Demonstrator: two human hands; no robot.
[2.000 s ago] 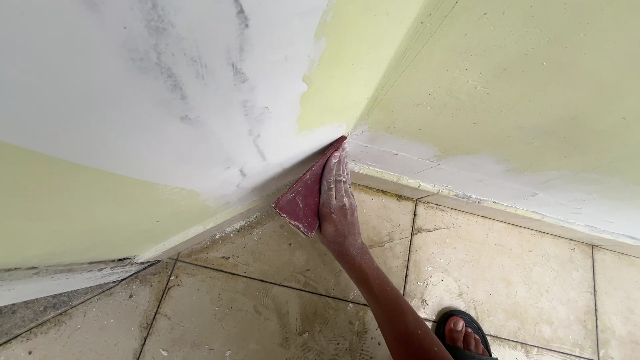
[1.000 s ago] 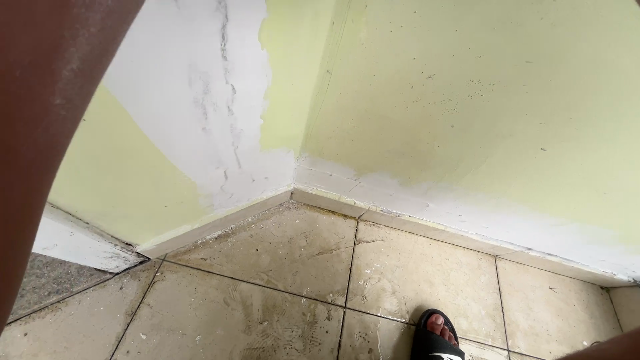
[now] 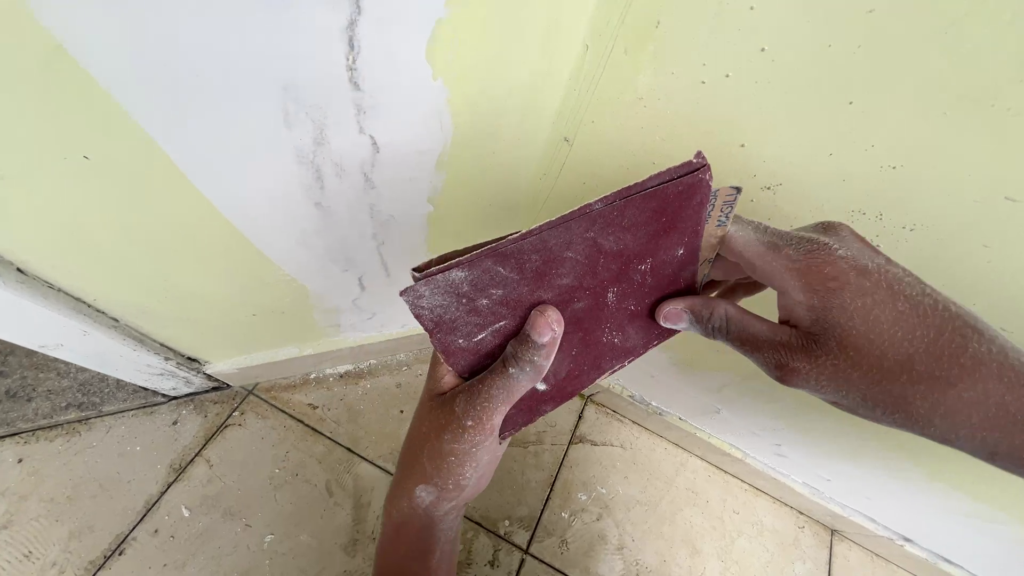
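Observation:
A folded sheet of dark red sandpaper, dusted with white powder, is held up in front of the wall corner. My left hand grips its lower left part, thumb on the red face and fingers hidden behind. At its right edge my right hand pinches the sheet between thumb and fingers; some of those fingers are behind it. The tan paper backing, bearing printed writing, shows at that edge. Behind stands a light green wall with a white filler patch marked by a dark, cracked line.
A tile baseboard runs along the foot of both walls. Dusty beige floor tiles with dark joints lie below. At the left are a white door frame or threshold edge and a grey speckled floor.
Two seconds ago one hand pressed the sandpaper against the wall near the corner. Now both hands hold it up, away from that spot. The sandalled foot has left the view.

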